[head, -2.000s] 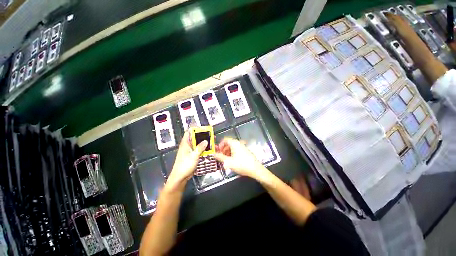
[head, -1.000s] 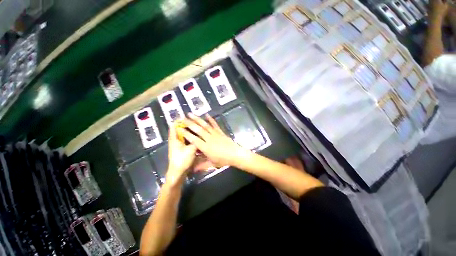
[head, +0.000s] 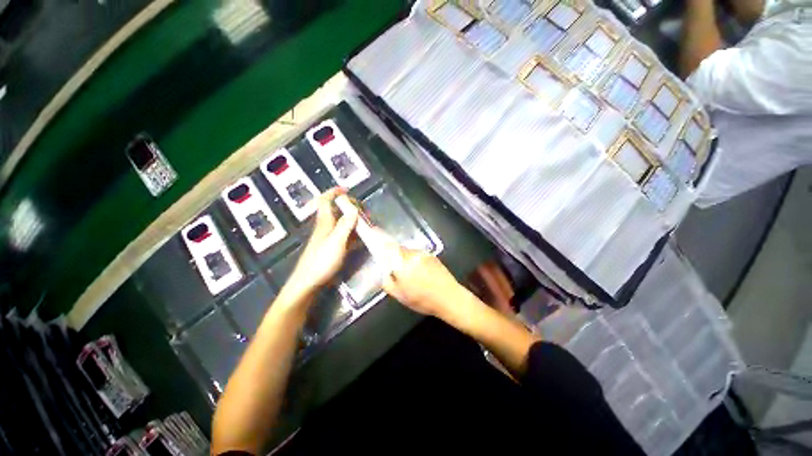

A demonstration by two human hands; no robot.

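My left hand (head: 328, 240) and my right hand (head: 414, 274) hold one phone (head: 369, 233) between them over the tray. The phone is tilted, a white side showing, and is partly covered by my fingers. The clear blister tray (head: 239, 331) lies on the dark bench. Several phones lie white side up in its far row, such as one at the left (head: 212, 256) and one at the right (head: 338, 155). The near-row pockets that show hold no phone; others are hidden by my hands and arms.
The housing tray stack (head: 525, 160) stands right, frames on a white liner. Phone bodies (head: 111, 376) lean at lower left beside dark layers (head: 40, 392). One phone (head: 151, 165) lies on the green belt (head: 209, 80). Translucent trays (head: 641, 347) lie low right. A person's white sleeve (head: 757, 80) shows upper right.
The yellow face seen earlier in my hands no longer shows; the phone's white side does. My hands have opened from their overlap. The view has shifted, so the scene sits further left.
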